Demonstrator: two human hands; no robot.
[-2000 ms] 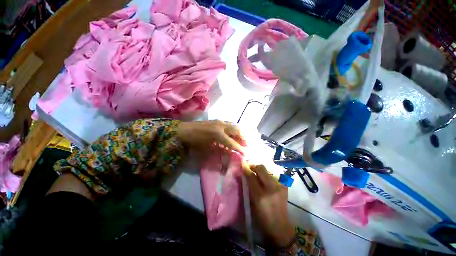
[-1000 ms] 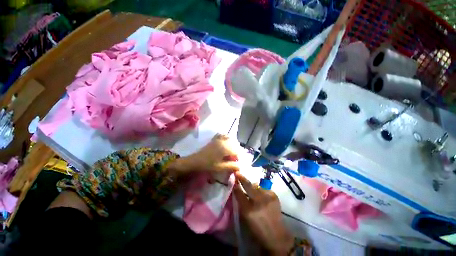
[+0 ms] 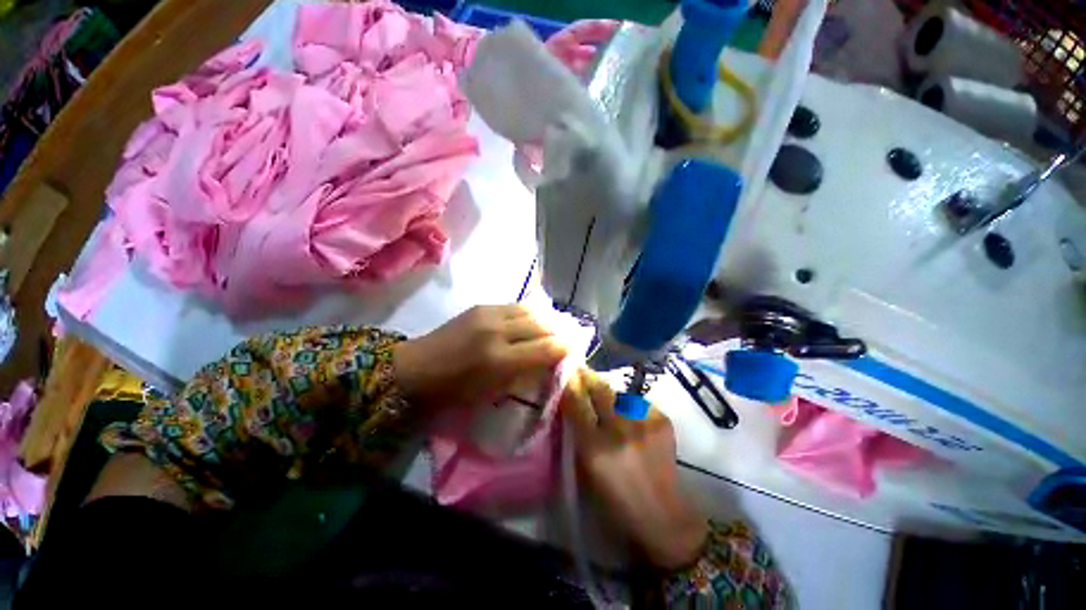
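The pink fabric piece (image 3: 498, 471) hangs folded between and below my hands, in front of the needle area. My left hand (image 3: 494, 354) grips its upper edge, fingers curled under the bright light. My right hand (image 3: 622, 459) pinches the fabric and the white elastic tape (image 3: 572, 512) just left of the blue tension knob (image 3: 632, 406). The tape hangs down toward my lap. A thin dark item shows by my left fingers; I cannot tell what it is. The needle and presser foot are hidden by glare and the blue front cover (image 3: 681, 253).
A big heap of pink cut pieces (image 3: 286, 167) lies at left on the white table. Sewn pink bands (image 3: 586, 43) are partly hidden behind the machine head (image 3: 881, 274). A pink scrap (image 3: 848, 450) lies under the arm at right. Thread cones (image 3: 977, 110) stand behind.
The view has shifted and come closer to the machine. Both hands keep their grip at the needle area. The fabric hangs lower and more bunched beneath my left hand than at first.
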